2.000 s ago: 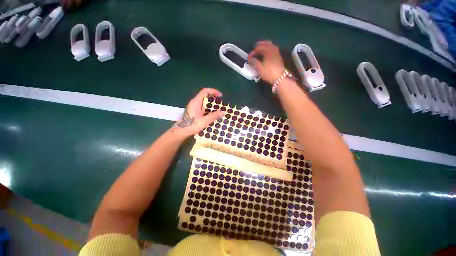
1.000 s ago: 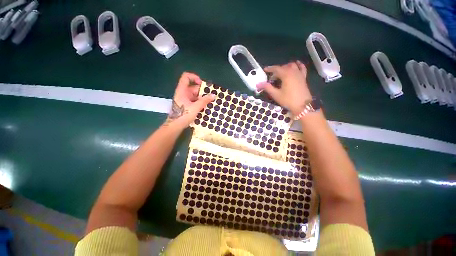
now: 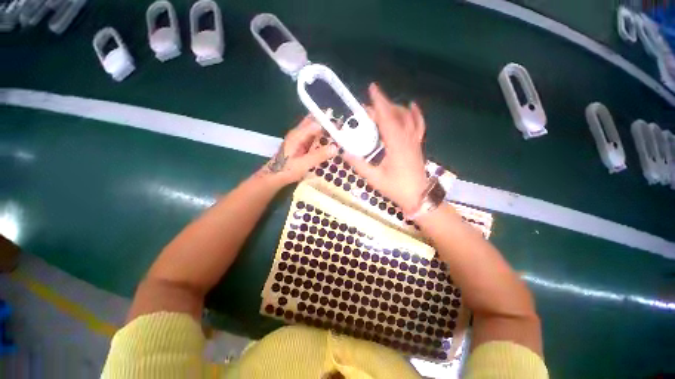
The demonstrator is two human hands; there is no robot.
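Note:
A white plastic housing with a dark spot on its solid end lies over the top of the dot sheet in hand. My right hand is at its lower right, thumb and fingers around the solid end. My left hand holds the sheet's upper left corner, its fingertips partly hidden by the housing. The small sheet is partly covered by my right hand and wrist. A larger dot sheet stack lies below it, near my body, with a bare cream strip between.
Another white housing touches or nearly touches the far end of the handled one. More housings stand at left and right on the green belt. A white dividing strip crosses the surface. Blue cloth shows at the top right.
The handled housing has come nearer, over the sheet; my right hand has moved closer and opened around its end. Its dark spot now shows. Other housings have shifted right in view.

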